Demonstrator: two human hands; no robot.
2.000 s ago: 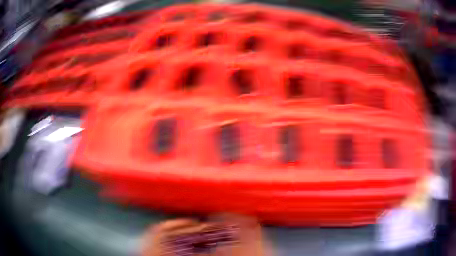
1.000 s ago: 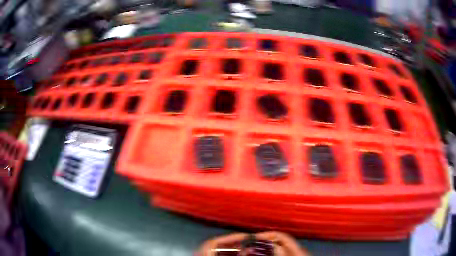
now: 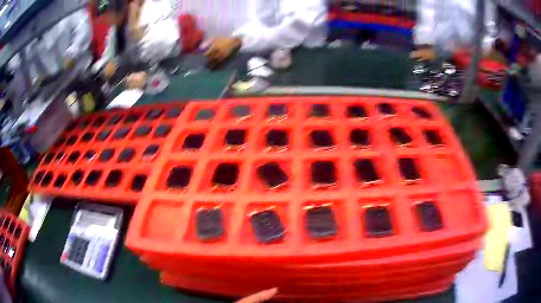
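A thick stack of bright red-orange foam trays (image 3: 308,248) lies in front of me. Dark watch bodies fill most pockets of its top tray. Front-row units such as this watch body (image 3: 321,221) show a greyer face; one in the row behind (image 3: 273,175) sits askew. The front-left corner pocket is empty, as are pockets at the right end of the front two rows. Only a fingertip, seemingly of my left hand (image 3: 258,296), shows at the bottom edge before the stack. What that hand holds is hidden below the frame. My right hand is out of the picture.
A flatter red-orange tray (image 3: 80,191) with watch bodies adjoins on the left. A calculator (image 3: 92,241) lies at front left. A paper sheet (image 3: 480,284) with a yellow slip (image 3: 497,235) and pen lies right. Across the green bench are people's hands and a shiny heap (image 3: 438,78).
The view has lifted and sharpened, so the trays sit lower and the far bench shows. The hands with dark watch bodies at the bottom edge have mostly dropped out, leaving one fingertip.
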